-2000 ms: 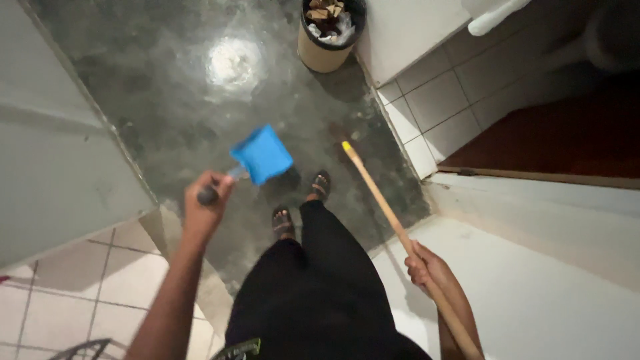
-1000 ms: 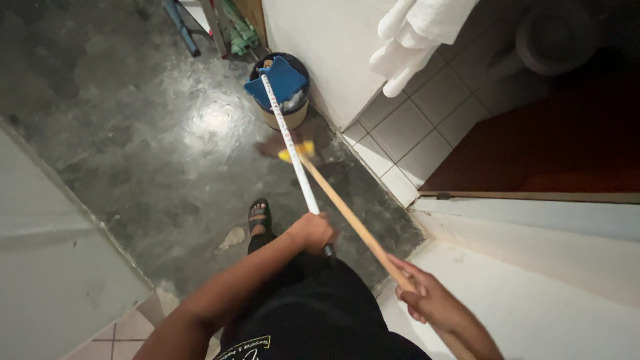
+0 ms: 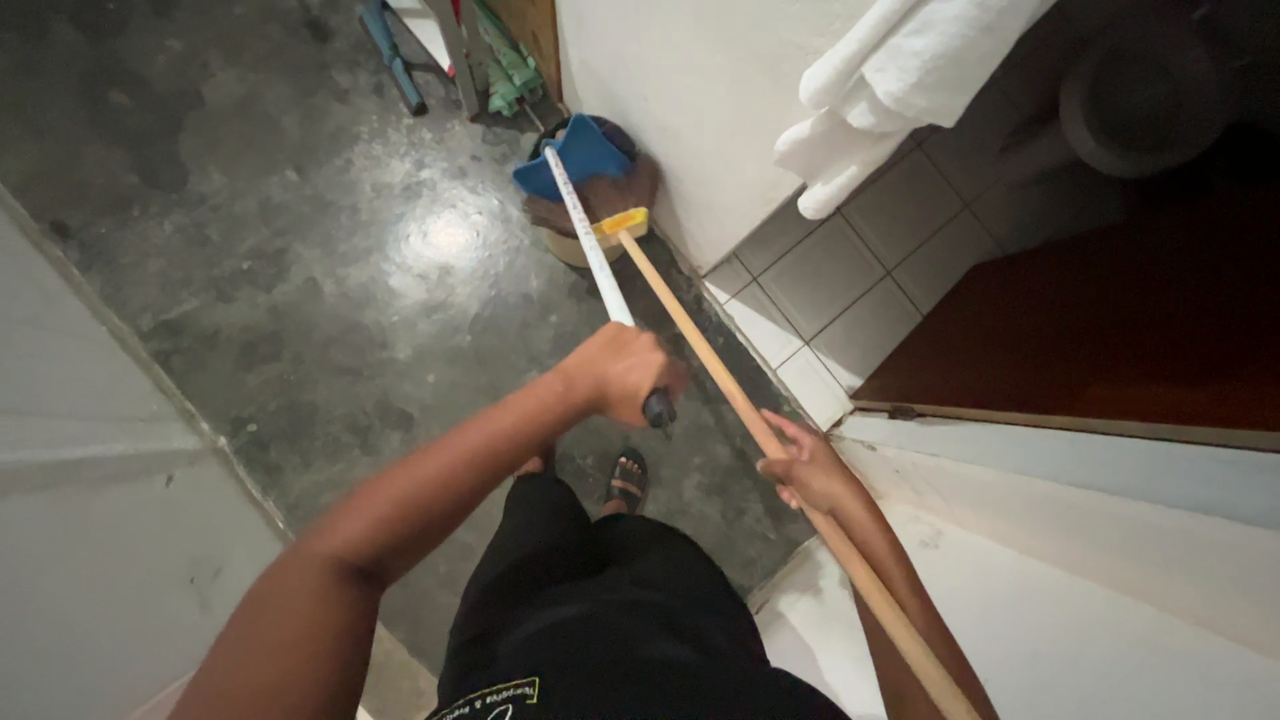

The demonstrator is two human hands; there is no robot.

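Note:
My left hand (image 3: 625,375) is closed around the dark grip of a white-handled blue dustpan (image 3: 590,155). The pan is over the trash bin (image 3: 568,248), whose contents are mostly hidden. My right hand (image 3: 805,465) holds the wooden handle of a broom (image 3: 700,345); its yellow head and brown bristles are up against the dustpan and in front of the bin. The bristles look blurred. The two handles run side by side, the dustpan's to the left of the broom's.
Beyond the bin stand a green folded umbrella (image 3: 510,75) and a blue-grey tube-like object (image 3: 392,60). White cloths (image 3: 900,75) hang at upper right, near a brown door (image 3: 1110,320) and a tiled floor (image 3: 820,270). Walls border the grey floor (image 3: 330,330) on both sides.
The dustpan has gone from near my feet, two seconds ago, to over the bin. The broom head has moved up from beside the dustpan handle to the pan since one second ago.

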